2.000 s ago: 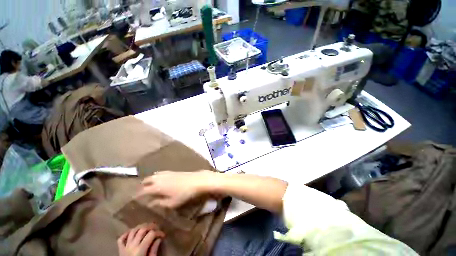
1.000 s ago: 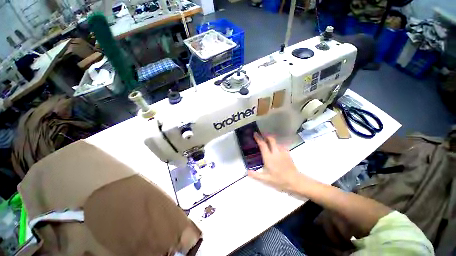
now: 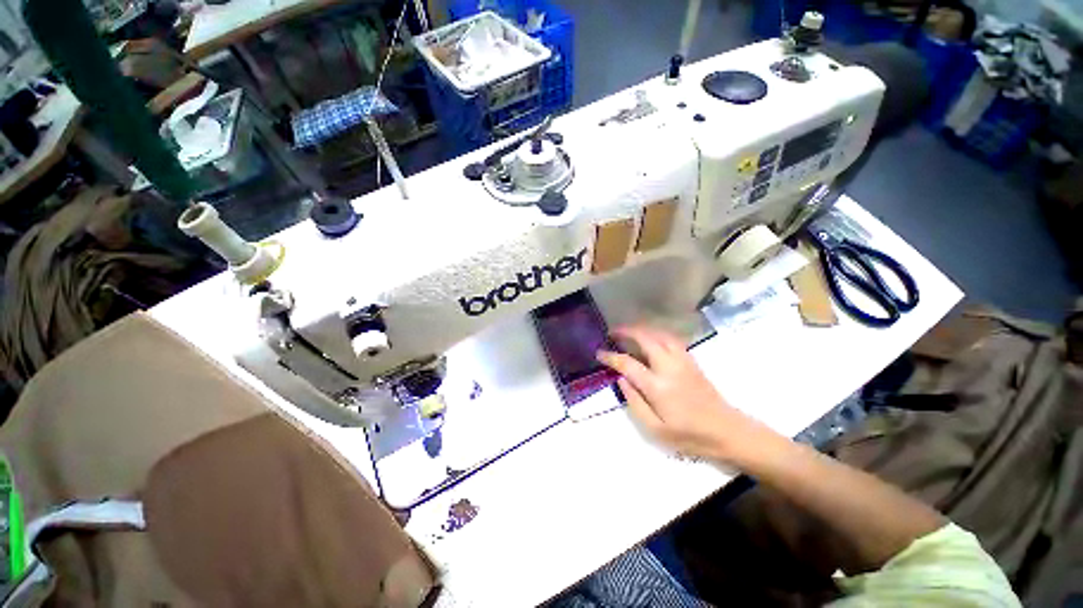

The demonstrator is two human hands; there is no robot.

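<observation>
My right hand (image 3: 671, 392) is over the smartphone (image 3: 575, 344), fingertips at the right side of its reddish-purple screen. The phone lies on the machine bed below the "brother" lettering and is not lifted. My left hand is not in view. The brown garment piece (image 3: 107, 392) lies at the left of the white table, with a darker brown panel (image 3: 273, 511) and a pale strip (image 3: 95, 514) on it. The white sewing machine (image 3: 475, 261) stands across the table, its needle area lit. No cloth shows under the needle.
Black-handled scissors (image 3: 869, 279) and a cardboard scrap (image 3: 812, 291) lie at the right table end. Thread scraps (image 3: 458, 514) lie near the front edge. Brown cloth (image 3: 986, 439) is piled at the right. A blue crate (image 3: 499, 113) with a white basket stands behind the machine.
My right hand first left the garment for the phone; since then its fingers have shifted toward the phone's lower right. My left hand has gone out of view. The camera has moved closer to the machine.
</observation>
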